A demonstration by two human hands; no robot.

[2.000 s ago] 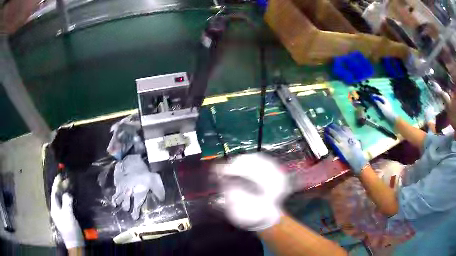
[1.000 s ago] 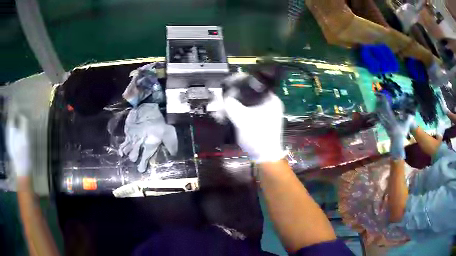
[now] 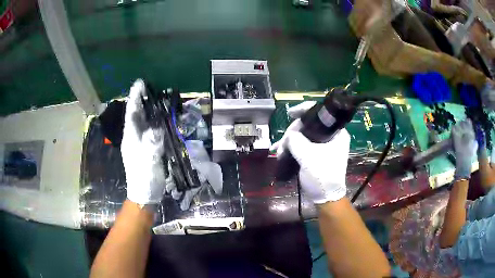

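Observation:
My left hand (image 3: 142, 155), in a white glove, holds a long, narrow black unit (image 3: 176, 146) with a thin blue wire, tilted above the black mat. My right hand (image 3: 323, 160), in a white glove, grips a thick black power screwdriver (image 3: 328, 114) with a pale label and a black cord; its tip points down and left, and the bit cannot be made out. The light grey screw feeder (image 3: 241, 106) stands between my hands, with small parts in its open top and a small red switch.
Grey spare gloves (image 3: 209, 172) and a crumpled blue-grey cloth (image 3: 192, 120) lie behind the black unit. A pale strip tool (image 3: 203, 225) lies at the mat's front edge. At right, a gloved co-worker's hand (image 3: 463, 146) holds a long bar near blue items (image 3: 431, 88) and a cardboard box (image 3: 391, 46).
My left hand has come in from the far left and now holds the black unit over the mat. My right hand has moved right with the screwdriver, clear of the feeder. The view has shifted.

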